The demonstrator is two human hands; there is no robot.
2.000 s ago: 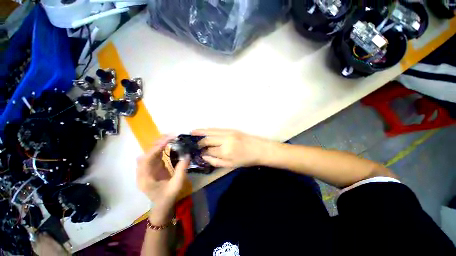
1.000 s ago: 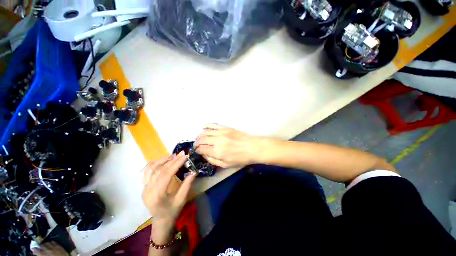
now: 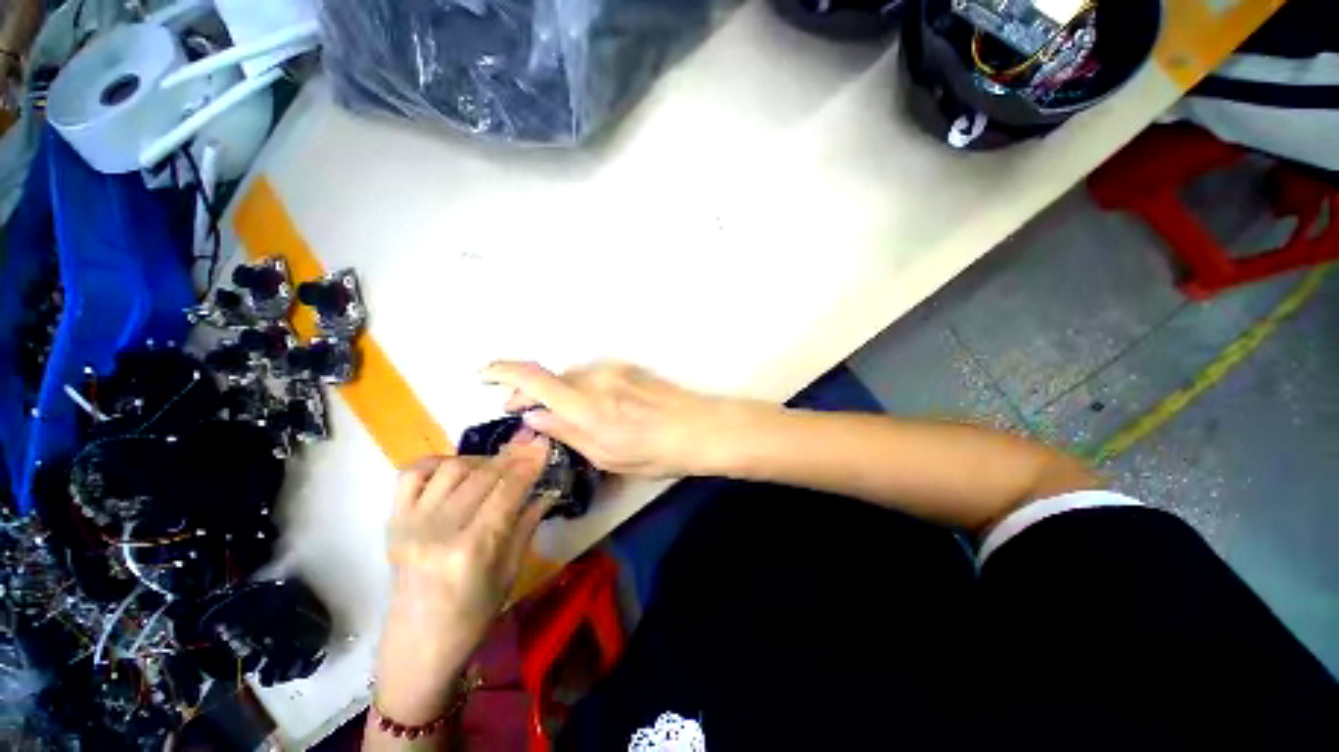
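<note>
A black camera housing (image 3: pixel 573 489) sits near the front edge of the whitish bench, largely hidden under both hands. My left hand (image 3: pixel 463 551), with a beaded bracelet at the wrist, has its fingers bent over the housing's open side, on a small part I cannot make out. My right hand (image 3: pixel 624 422) lies on the housing's far right side, its thumb and fingers meeting the left fingertips. Several camera modules (image 3: pixel 326 357) with black lens barrels stand by the orange strip.
Waiting housings with wires (image 3: pixel 176 492) pile up at left, below a blue bin (image 3: pixel 88 309). A plastic bag (image 3: pixel 470 66) lies at the far side. A housing with a silvery module (image 3: pixel 1013 74) stands at upper right. Red stools (image 3: pixel 1212 206) and white casings (image 3: pixel 118 96) also show.
The silvery module edge seen between my fingers is now mostly covered. My right fingers have moved over to meet the left ones. The view has shifted, moving the right-hand housings towards the upper edge.
</note>
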